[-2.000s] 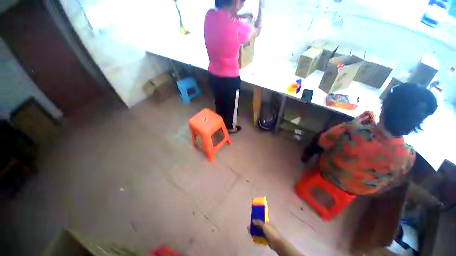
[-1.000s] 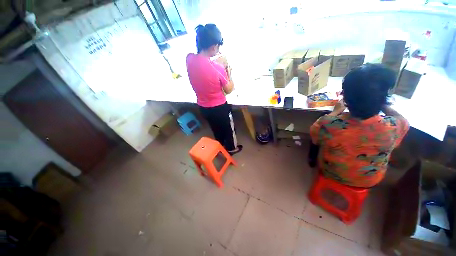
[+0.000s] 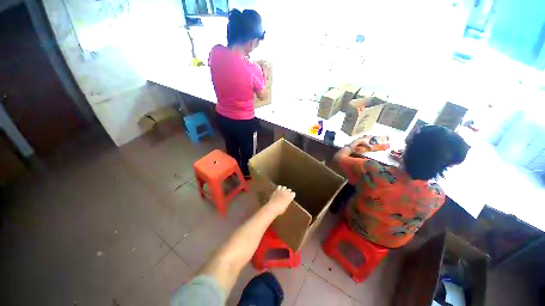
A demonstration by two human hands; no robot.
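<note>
A large open brown carton [image 3: 287, 224] stands with its open mouth up and slightly tilted, over a red plastic stool [image 3: 276, 254]; whether it rests fully on the stool is hard to tell. My left hand [image 3: 281, 198] reaches in from the lower left, with its fingers over the near rim of the carton. The visible inside of the carton is dark, and its bottom is hard to make out. My right hand is not in view.
An orange stool [image 3: 219, 179] stands left of the carton. A seated person [image 3: 391, 200] is to the right, and a standing person [image 3: 234, 83] is behind. The white bench [image 3: 287, 113] holds small brown cartons [image 3: 362, 116]. My shoe [image 3: 262, 291] is below.
The large carton and red stool now stand in front of me, with my left hand on the carton. The right hand with the blue-and-yellow tape dispenser, seen two seconds ago, is out of view.
</note>
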